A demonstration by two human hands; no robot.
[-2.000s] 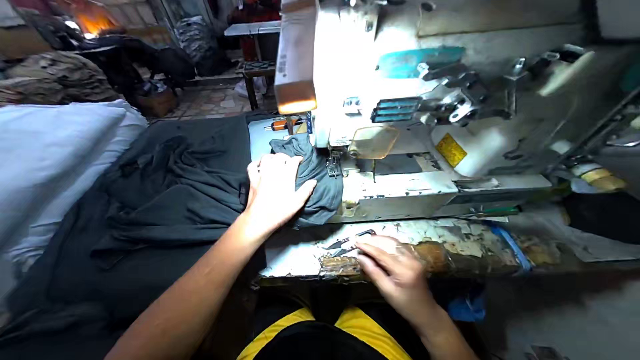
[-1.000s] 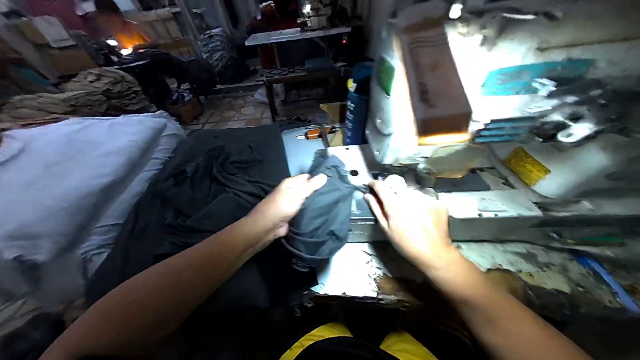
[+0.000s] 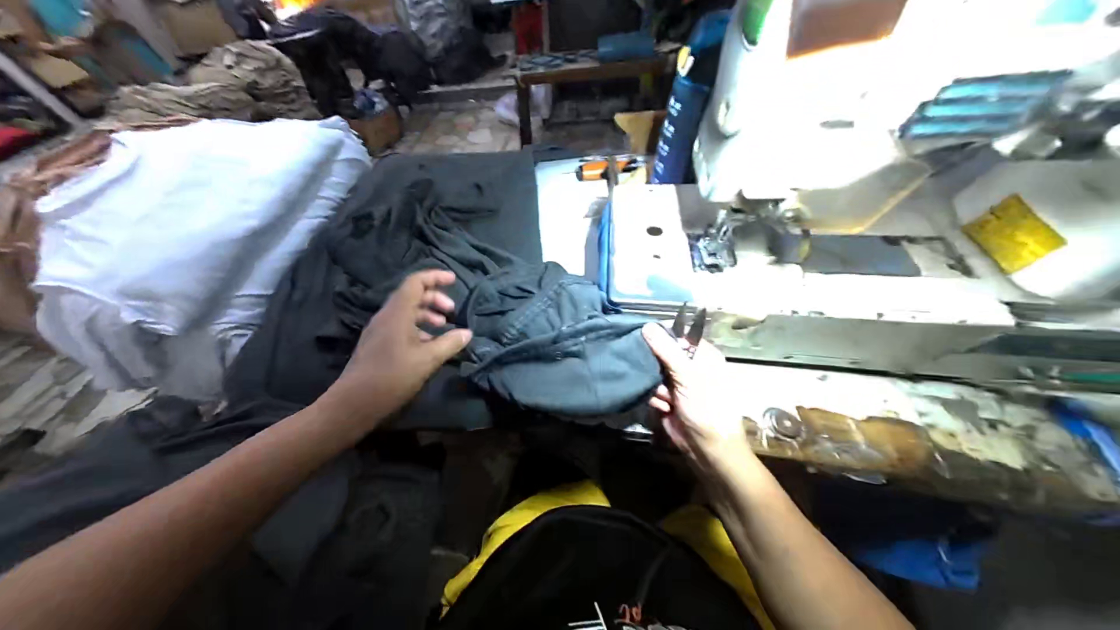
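Note:
A dark grey garment (image 3: 569, 359) lies bunched at the table's front edge, left of the industrial sewing machine (image 3: 770, 157). My right hand (image 3: 696, 385) pinches the garment's right end between thumb and fingers. The pointed tips of small thread snips (image 3: 689, 325) stick up out of the same hand; their handle is hidden. My left hand (image 3: 407, 341) is at the garment's left side, fingers apart and holding nothing; whether it touches the cloth I cannot tell. The machine's presser foot (image 3: 716, 249) stands beyond the garment with no cloth seen under it.
White folded cloth (image 3: 201, 210) is stacked at the left. More dark fabric (image 3: 499, 188) covers the table between it and the machine. An orange-handled tool (image 3: 604, 169) and a blue spray can (image 3: 681, 122) stand or lie behind the machine bed. The worn table edge (image 3: 875, 437) runs along the front right.
The garment has come away from the machine bed toward the front edge. My left hand has let go of it, and my right hand now grips its right end. The view has shifted.

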